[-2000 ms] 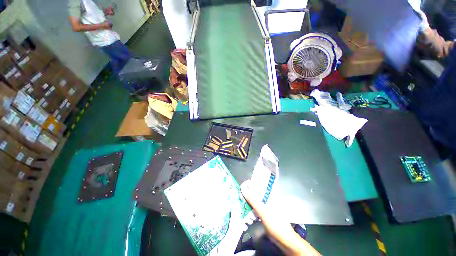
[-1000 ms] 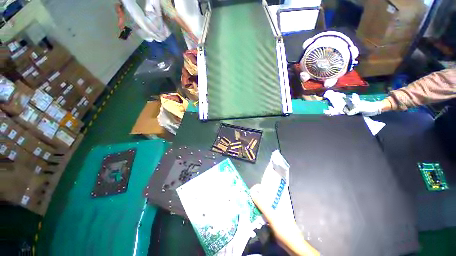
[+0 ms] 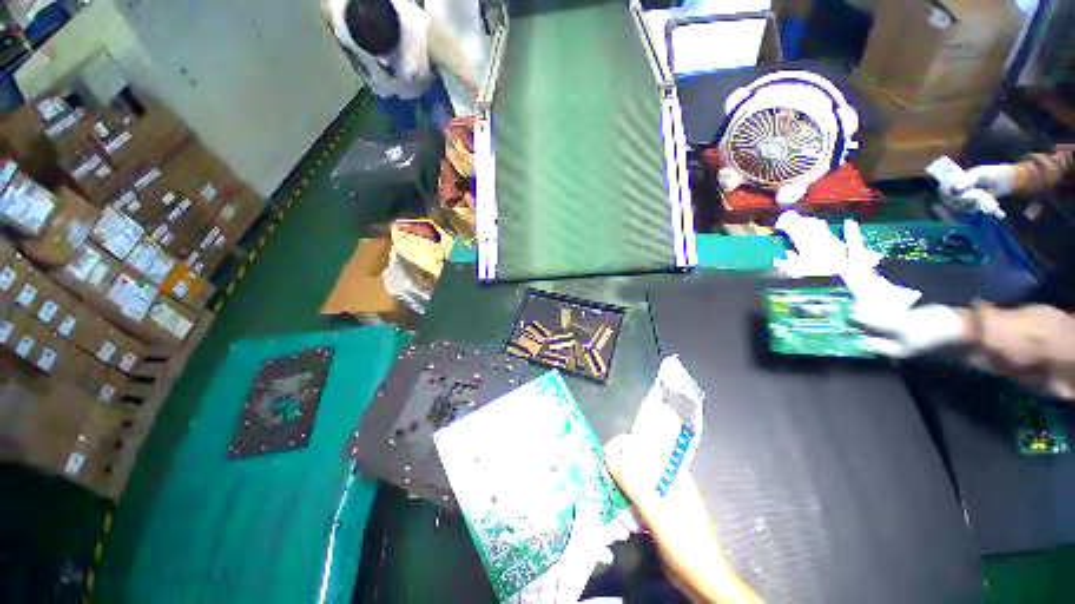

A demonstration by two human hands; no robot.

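A green circuit board [image 3: 525, 472], its face covered in white print, is tilted in front of me. My left hand [image 3: 575, 555], in a white glove, holds it at its lower right edge and is partly cut off by the bottom of the picture. My right hand [image 3: 660, 507], which looks bare, is beside the board's right edge and holds a white strip with blue marks [image 3: 674, 427]. Its fingertips are partly hidden behind the strip and board.
A tray of brown bars [image 3: 566, 337] and a dark carrier plate [image 3: 419, 413] lie beyond the board. A coworker's gloved hand [image 3: 914, 330] holds a green board [image 3: 819, 321] over the black mat [image 3: 813, 472]. The conveyor [image 3: 584, 153] and fan [image 3: 780, 142] stand behind.
A large black mat now covers the bench's right part. A coworker's gloved hand has brought a green board over it. My hands keep the same hold; the view has shifted.
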